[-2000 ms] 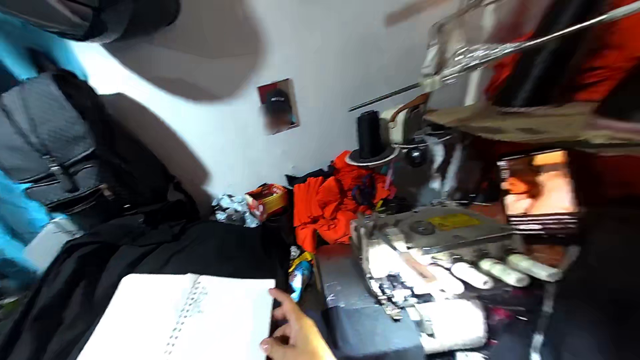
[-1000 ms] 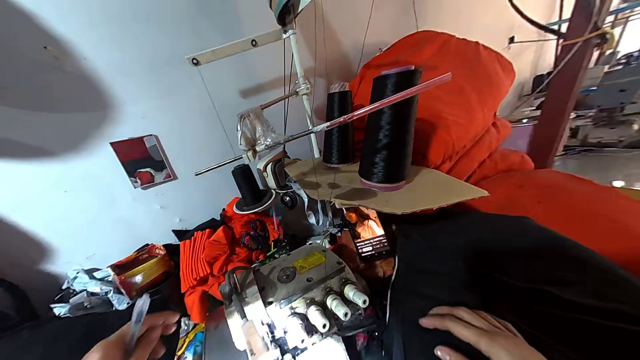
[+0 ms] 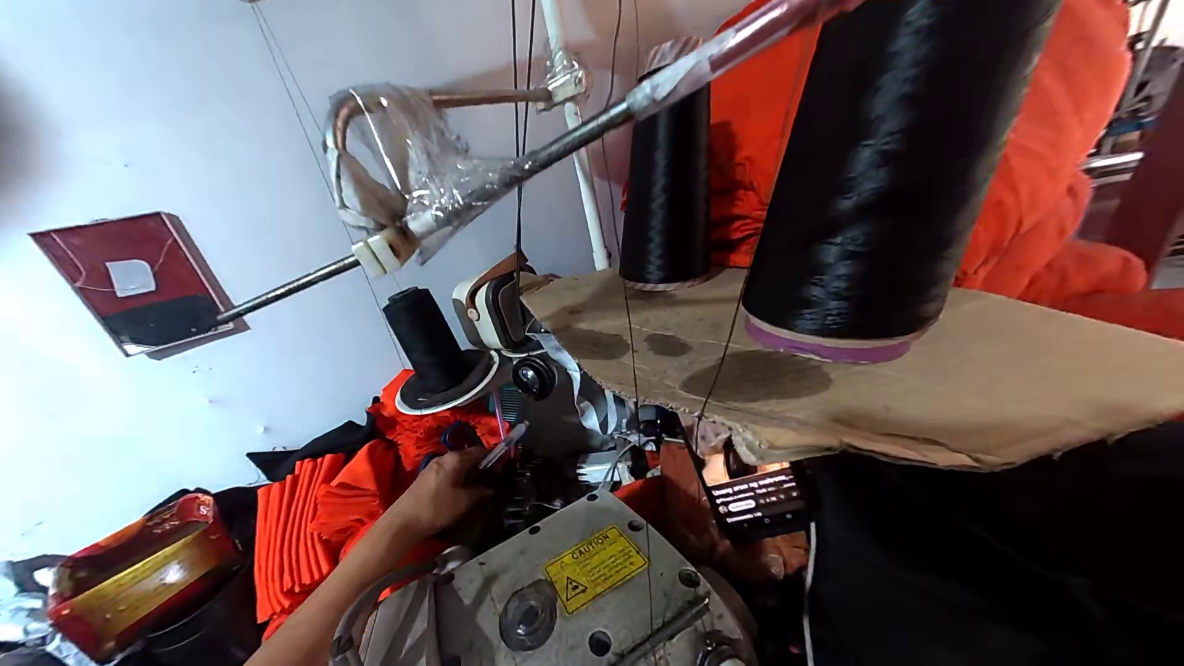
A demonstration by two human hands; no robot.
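My left hand reaches past the left side of a sewing machine head with a yellow caution label. A clear pen is in its fingers. Just behind that hand are a small black thread cone on a round holder and bunched orange-red fabric. Folded orange-red pieces lie left of my forearm. My right hand is out of view. A lit phone stands right of the machine, under the edge of a cardboard sheet.
Large black thread cones stand on the cardboard, with threads running down. A metal rod partly wrapped in plastic crosses above. Black fabric lies at right, orange-red fabric behind. A red and yellow box sits lower left.
The notebook under a hand two seconds ago is out of view. My left hand with the pen has moved forward beside the machine. My right hand, on the black fabric one second ago, has left the view.
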